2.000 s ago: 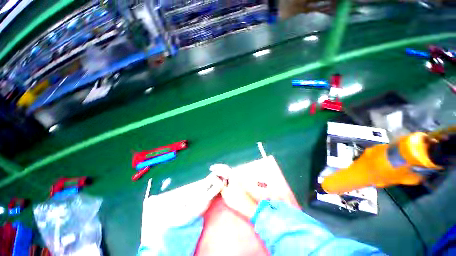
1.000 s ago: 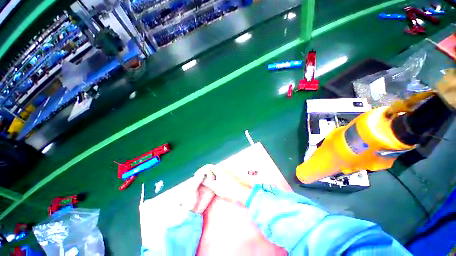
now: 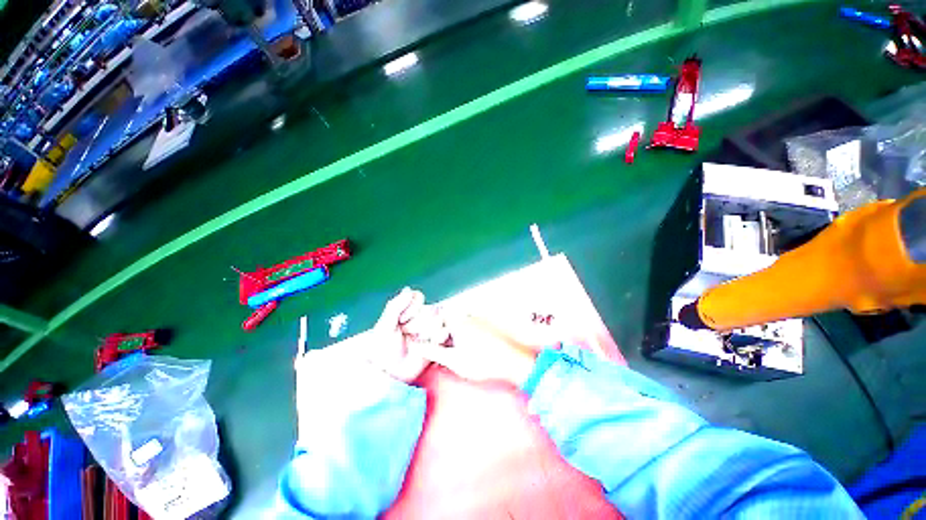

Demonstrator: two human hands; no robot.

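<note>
My left hand and my right hand meet over the middle of the work mat, fingertips touching or overlapping. Glare washes out both hands, and I cannot tell whether anything small is between the fingers. The mat looks white at its far part and pink-red nearer me. A few tiny dark red marks or parts show at its far right. A pale peg stands at its far right corner.
The orange screwdriver hangs over the screw feeder at right. Red housings with blue cylinders lie on the green surface ahead. A clear bag lies left, beside a blue bin. Another clear bag is far right.
The view has shifted, so the feeder, screwdriver and red units sit differently in the picture. My hands stay together over the mat, with the fingers slightly rearranged.
</note>
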